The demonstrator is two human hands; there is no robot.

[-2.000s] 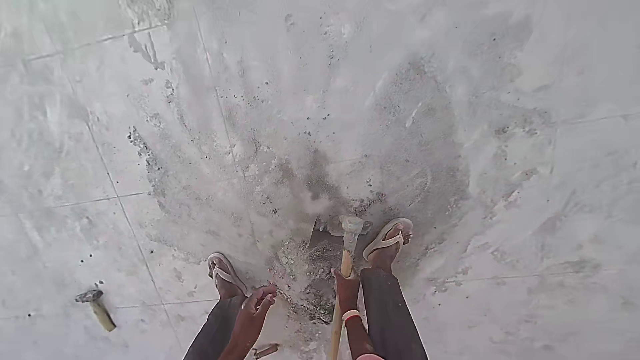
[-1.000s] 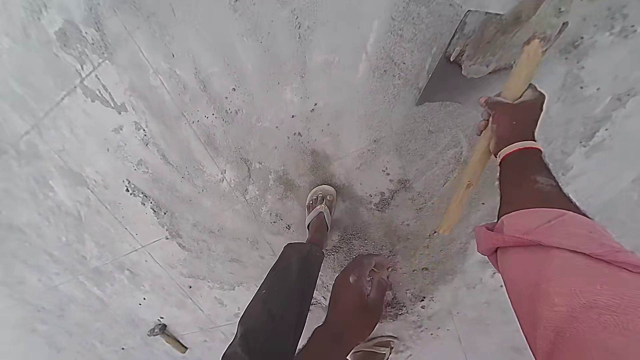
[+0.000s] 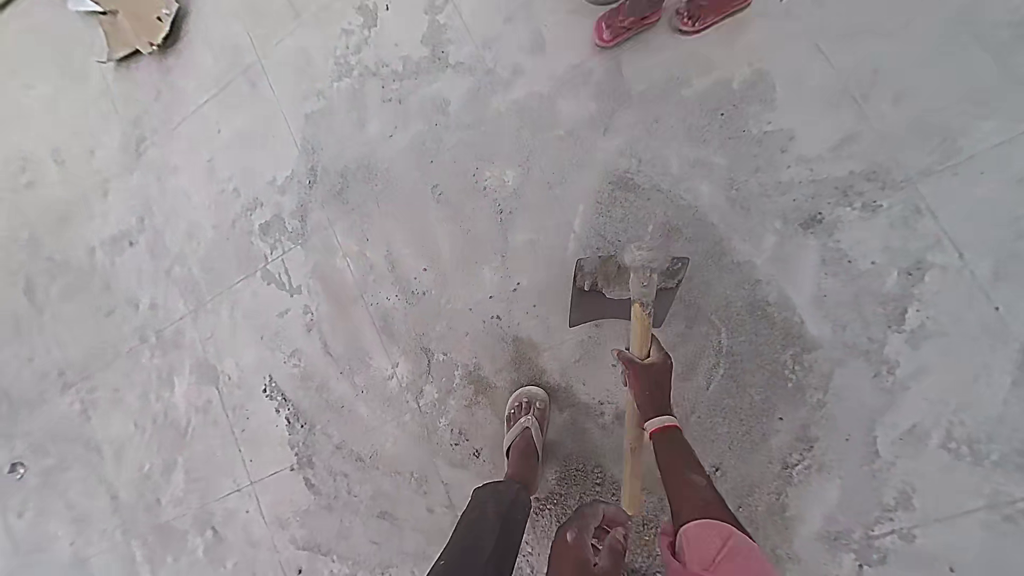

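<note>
A hoe with a wide metal blade [image 3: 604,308] and a pale wooden handle [image 3: 634,456] is in my right hand [image 3: 650,380], which grips the handle below the head. Grey residue clings to the blade, which points away from me. My left hand [image 3: 590,540] is at the bottom edge, its fingers curled beside the lower end of the handle; whether it touches the handle is unclear. Loose grey grit [image 3: 572,488] lies on the concrete floor under and around the hands.
My sandalled foot [image 3: 526,424] stands left of the hoe. At the top, another person's feet in pink flip-flops [image 3: 628,22] are on the floor. A torn piece of cardboard [image 3: 138,28] lies at the upper left. Scored lines cross the dusty floor.
The hoe, held out at the upper right one second ago, is now lower and nearer the middle, its handle pointing toward me. The other person's feet have come into view as the view shifted.
</note>
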